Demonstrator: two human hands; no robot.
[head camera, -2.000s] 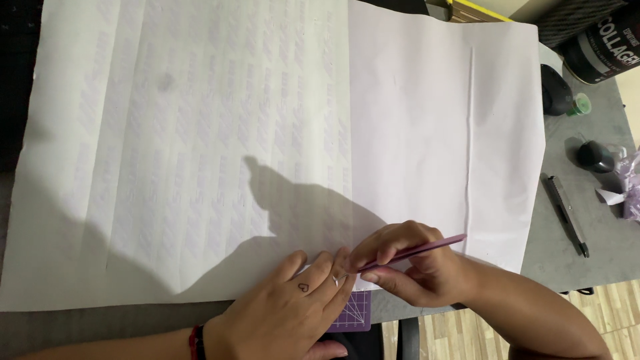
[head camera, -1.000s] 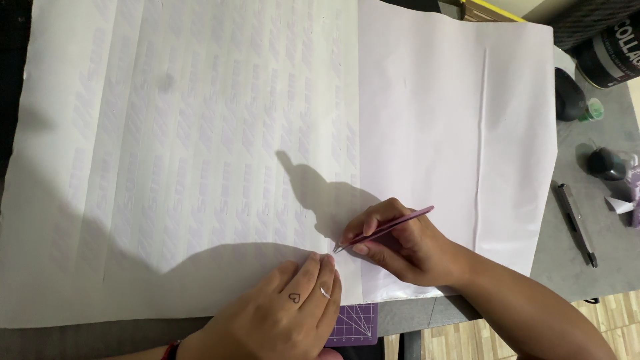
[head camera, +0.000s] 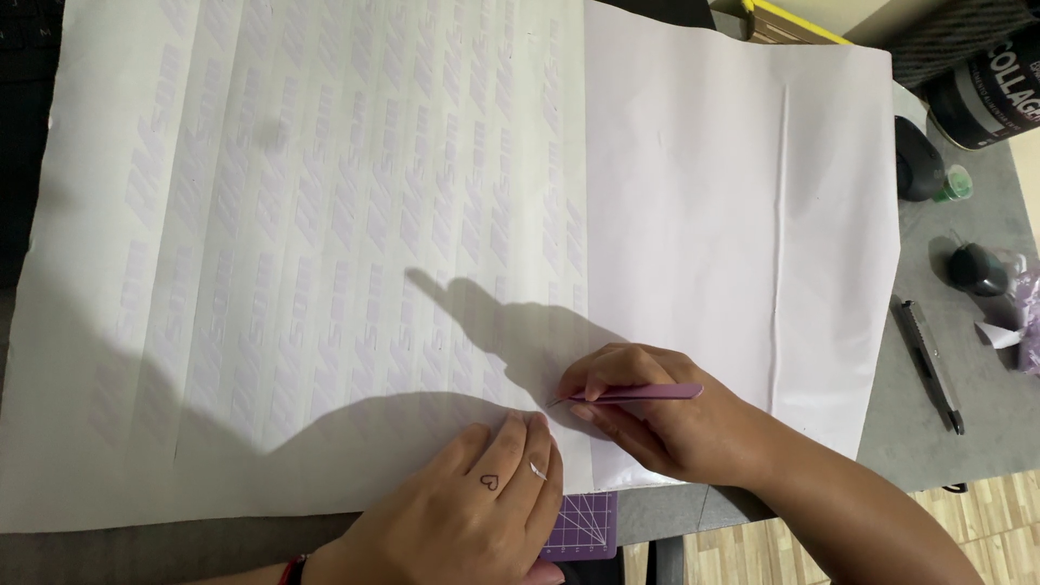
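Note:
A large white sheet (head camera: 682, 227), probably vinyl on backing, lies over the table, its left part covered in rows of faint cut lettering. My right hand (head camera: 658, 406) holds purple tweezers (head camera: 650, 393), their fine tip at the sheet just right of my left fingertips. My left hand (head camera: 479, 504) rests flat on the sheet's near edge, fingers together, with a small white scrap (head camera: 537, 470) on one finger. Under the near edge, a corner of a purple cutting mat (head camera: 589, 532) sticks out beside that hand. What lies between the tweezer tips is too small to tell.
On the grey table (head camera: 934, 236), to the right, lie a utility knife (head camera: 932, 366), a black computer mouse (head camera: 918, 158), a small green-tinted cup (head camera: 957, 184), a dark rounded object (head camera: 977, 270) and crumpled purple material (head camera: 1030, 325). A black tub (head camera: 987, 89) stands at the back right. A keyboard (head camera: 28, 28) shows at upper left.
My right hand has moved away from the left hand's fingertips, where it was two seconds ago, and the tweezers are turned closer to level. My left hand remains on the near edge.

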